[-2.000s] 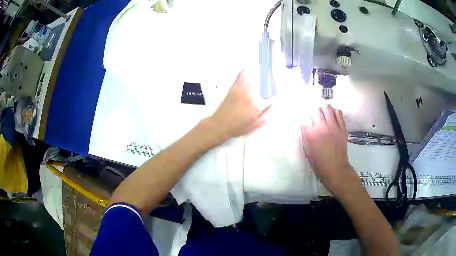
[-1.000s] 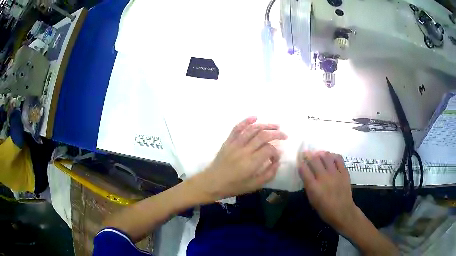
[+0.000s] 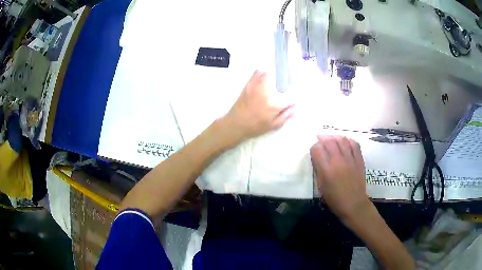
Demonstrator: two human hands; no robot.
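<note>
White fabric (image 3: 275,169) lies on the white table in front of the sewing machine (image 3: 401,37); much of it is overexposed. My left hand (image 3: 259,108) lies spread on the fabric, left of and below the lamp stick (image 3: 283,63). My right hand (image 3: 339,161) rests flat on the fabric's right edge, below the needle area (image 3: 345,79), fingers close together. Neither hand visibly grips the cloth. A black label (image 3: 212,57) lies on the white cloth, up and left of my left hand. The presser foot is lost in glare.
Small silver snips (image 3: 394,135) lie right of my right hand. Black shears (image 3: 427,158) lie further right, handles at the front edge. A printed sheet (image 3: 467,142) is at far right. A blue surface (image 3: 87,89) and a yellow-framed trolley (image 3: 87,190) are at left.
Since one second ago, my left hand has moved up and away from me, towards the lamp, and my right hand slightly up. More fabric shows at the front edge. The label sits slightly higher.
</note>
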